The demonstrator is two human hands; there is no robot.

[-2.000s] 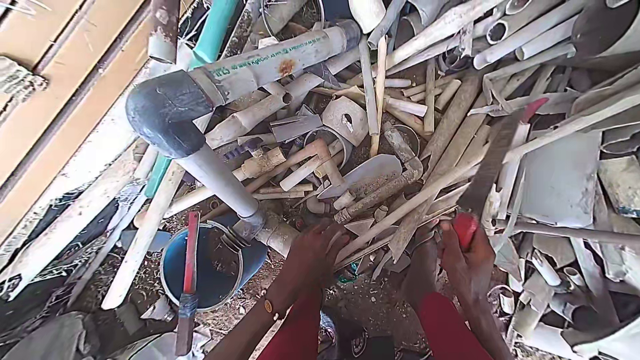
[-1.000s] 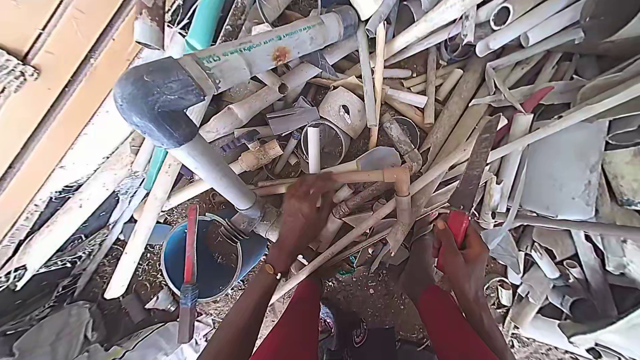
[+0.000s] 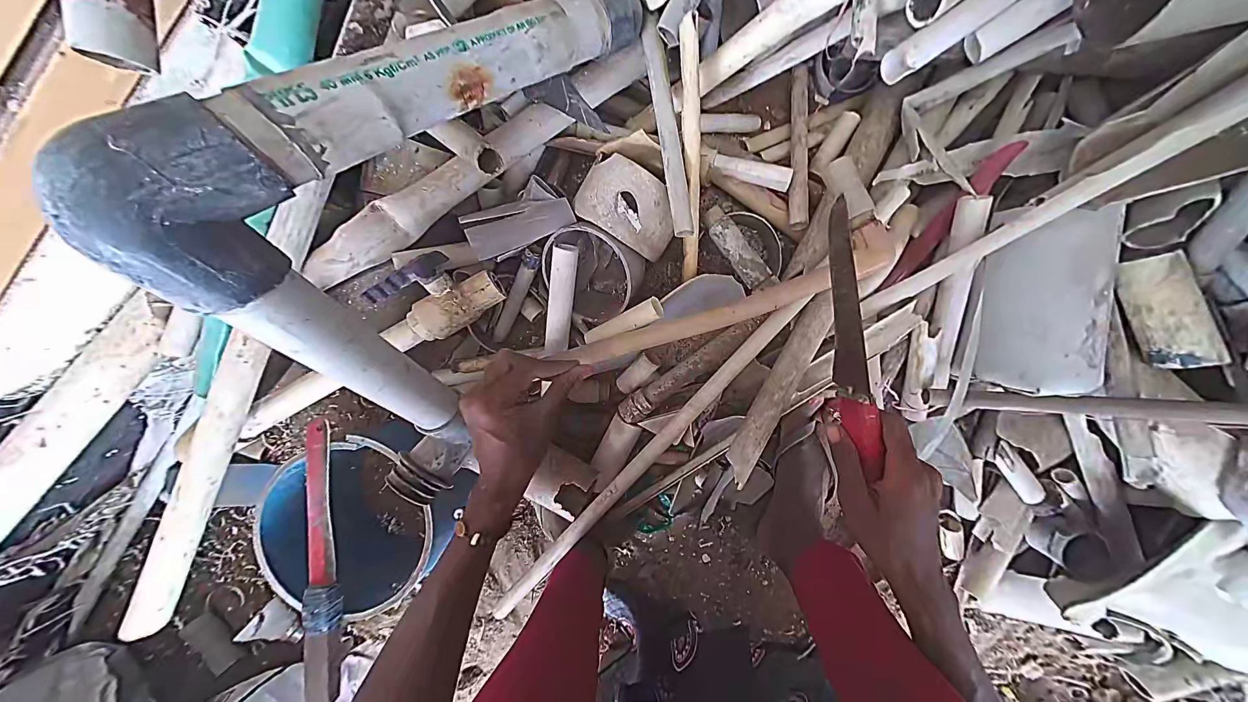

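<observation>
My left hand pinches the near end of a thin tan plastic pipe, which slants up to the right across the scrap; its far end is blurred. A red handle is gripped in my right hand, with the long, dark, worn blade of a knife pointing upward. That blade stands by the pipe's far part; contact between them cannot be told. A long pale strip runs diagonally between my hands. Beyond my left hand is a thick grey pipe with a dark elbow.
Cut pipes, strips and plastic pieces are heaped ahead and to the right, including a flat grey sheet. A blue round container stands at lower left, with a red-handled tool in front. Red cloth covers my legs.
My left hand has lifted from low by the strip to a pipe. Since one second ago that pipe's far end has moved up and right, towards the blade. The knife stays in my right hand.
</observation>
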